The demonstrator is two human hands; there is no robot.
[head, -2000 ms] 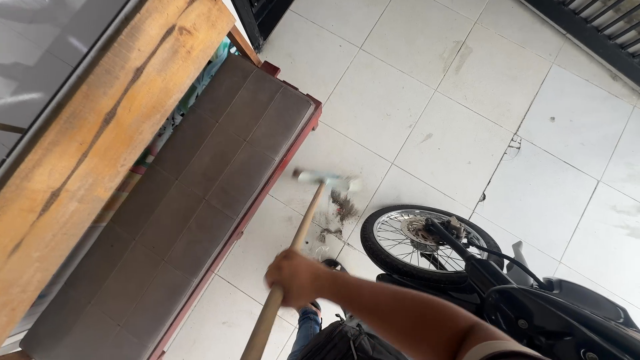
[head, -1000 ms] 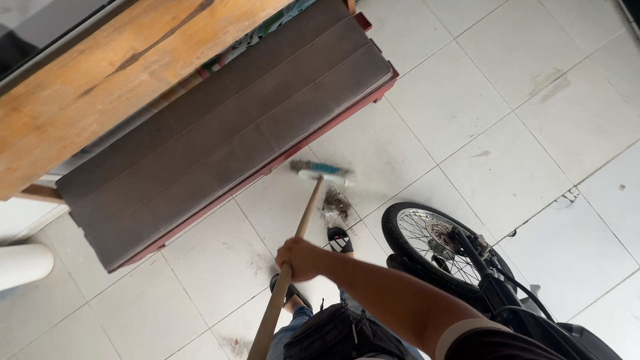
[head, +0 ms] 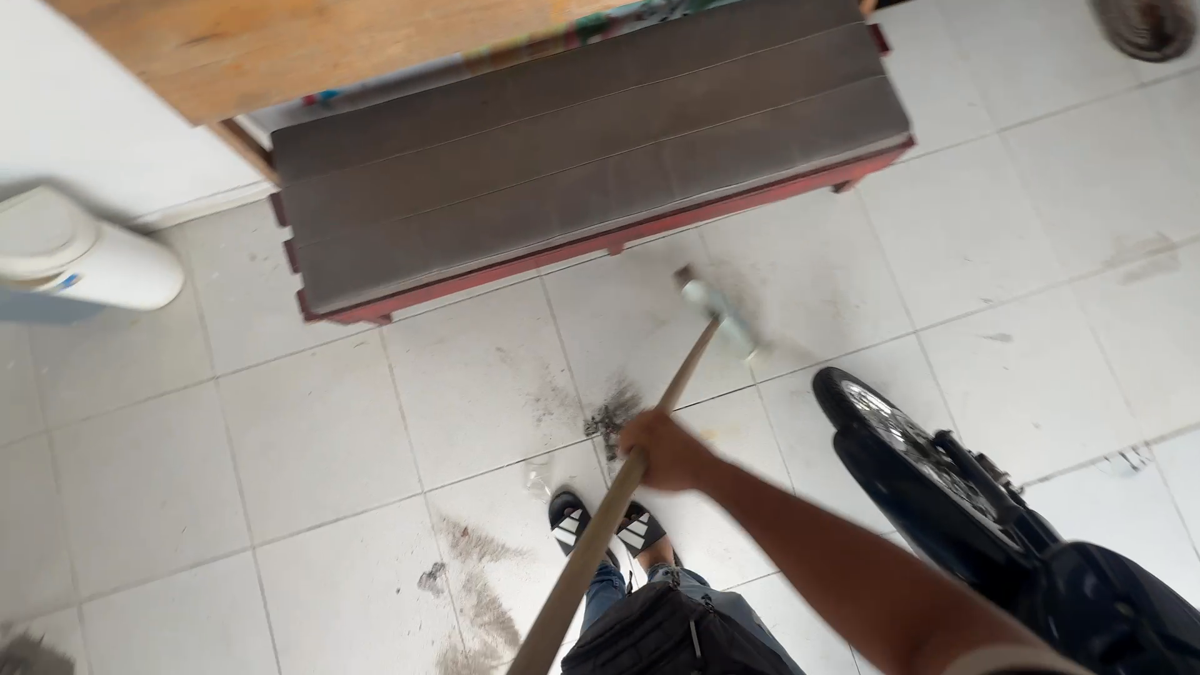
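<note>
One hand point(head: 667, 450), on the arm that enters from the lower right, is closed round the wooden handle point(head: 581, 572) of a push broom. The broom's head point(head: 720, 314), pale and blurred, lies on the white tiled floor in front of the bench. A pile of dark dirt point(head: 614, 417) sits on the tiles just left of this right hand. My left hand is out of the picture. More dark smears point(head: 478, 581) mark the floor left of my sandalled feet point(head: 570, 520).
A bench with a brown padded seat point(head: 600, 141) and red frame stands ahead, beside a wooden tabletop point(head: 309, 47). A white bin point(head: 94, 253) is at the left. A motorcycle's front wheel point(head: 919, 445) is close on the right. A round dark object point(head: 1148, 23) lies at the upper right.
The broom head has moved from beside the dirt pile to farther right of it. My right hand stays on the handle. The view has turned, bringing the white bin fully into sight.
</note>
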